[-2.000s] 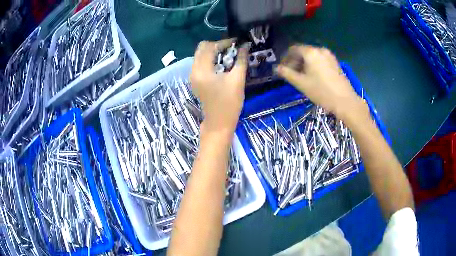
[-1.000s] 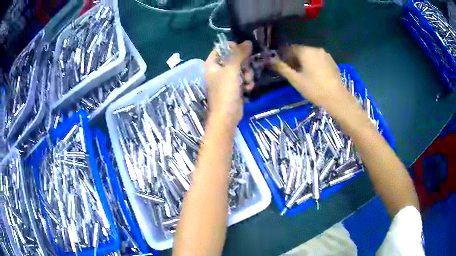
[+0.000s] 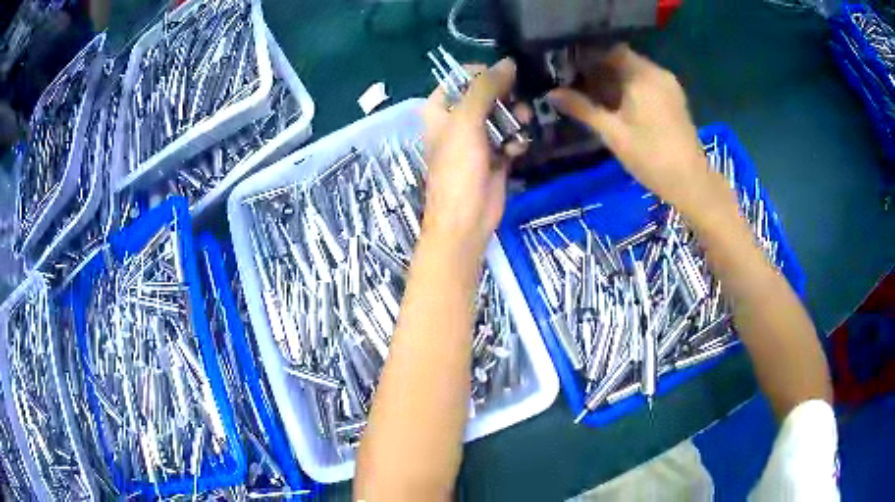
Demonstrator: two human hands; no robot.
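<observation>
My left hand (image 3: 469, 147) is closed around several silver metal rod parts (image 3: 481, 103), their thin ends pointing up and left, at the left side of the machine. My right hand (image 3: 638, 113) is at the machine's right side, fingertips near the small metal fixture (image 3: 550, 106); whether it holds a part is hidden. The machine head (image 3: 579, 18) is a grey block above a dark base. The white parts bin (image 3: 545, 387), heaped with parts, lies under my left forearm. The blue parts bin (image 3: 613, 417) lies under my right forearm.
Stacked white bins (image 3: 263, 59) and a blue bin (image 3: 186, 235), full of parts, stand at the left. Another blue bin (image 3: 864, 88) is at the far right. A white scrap (image 3: 373, 96) lies above the white bin. A red object (image 3: 868, 343) shows below the table edge.
The whole view has shifted, so bins and machine appear further right. The rods in my left hand now lie tilted with thin ends up-left. My right hand stays at the fixture.
</observation>
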